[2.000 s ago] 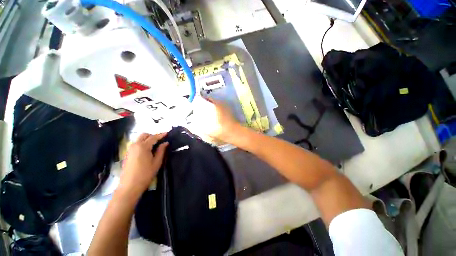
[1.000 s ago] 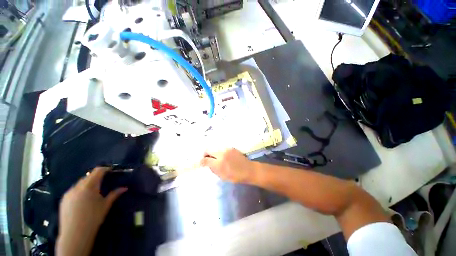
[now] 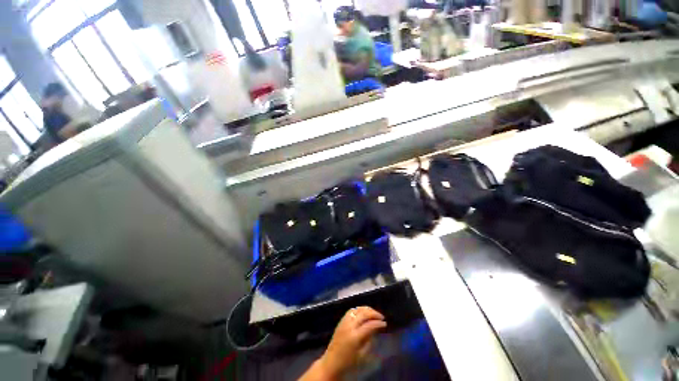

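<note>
My left hand (image 3: 356,336) is at the bottom centre, in front of the white table's left edge. Its fingers are loosely curled, and nothing shows in it. My right hand is out of the picture. Two large black bag pieces, a rear one (image 3: 566,182) and a front one (image 3: 536,242), lie overlapping on the table at the right, with pale zipper lines and small yellow tags. Two smaller black pouches, one on the left (image 3: 402,202) and one on the right (image 3: 456,182), lie beside them. More black pieces (image 3: 301,227) fill a blue bin (image 3: 327,274) left of the table.
The bin stands on a low shelf (image 3: 290,310). A large grey-white cabinet (image 3: 141,216) stands at the left. Shiny metal (image 3: 514,305) covers part of the table (image 3: 432,298). Behind are long white machine tables (image 3: 447,111), a person in green (image 3: 359,50) and another person (image 3: 56,111).
The view has swung left, away from the sewing machine head. My left hand no longer holds the black piece. My right hand has left the picture. The blue bin now shows.
</note>
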